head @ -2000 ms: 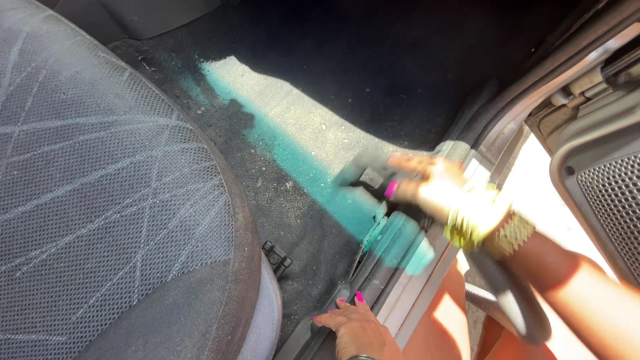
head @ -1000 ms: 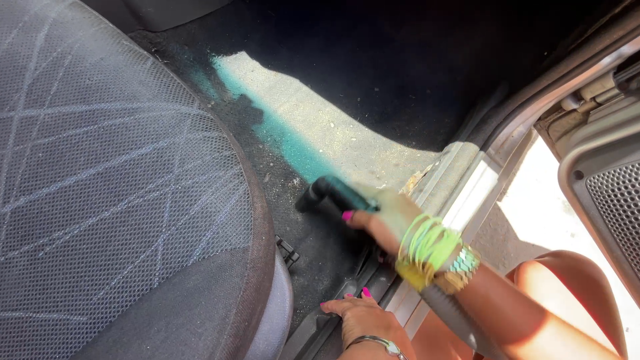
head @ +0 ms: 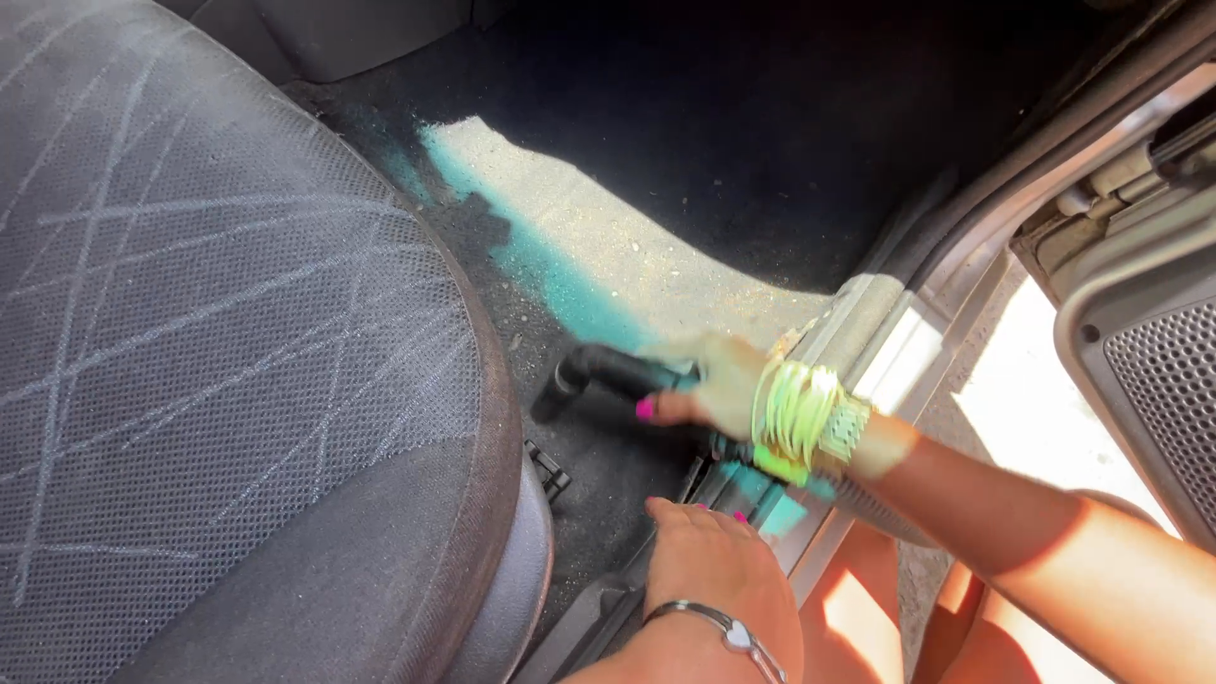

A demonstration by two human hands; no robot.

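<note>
My right hand, blurred and wearing bright yellow-green bands and a metal bracelet, is closed around a black vacuum hose handle. The bent end of the handle points down at the dark car floor carpet, beside the seat. Pale specks lie on the carpet, part of it in bright sun. My left hand, with a thin bracelet, rests on the door sill below the right hand; its fingertips touch the sill's inner edge, and nothing shows in it.
A grey patterned car seat fills the left side. A small black fitting is at the seat's base. The open door with its speaker grille stands at the right. My bare legs are outside the sill.
My right hand has moved from the sunlit carpet near the sill toward the seat side with the vacuum handle, compared with two seconds ago. My left hand has stayed at the sill.
</note>
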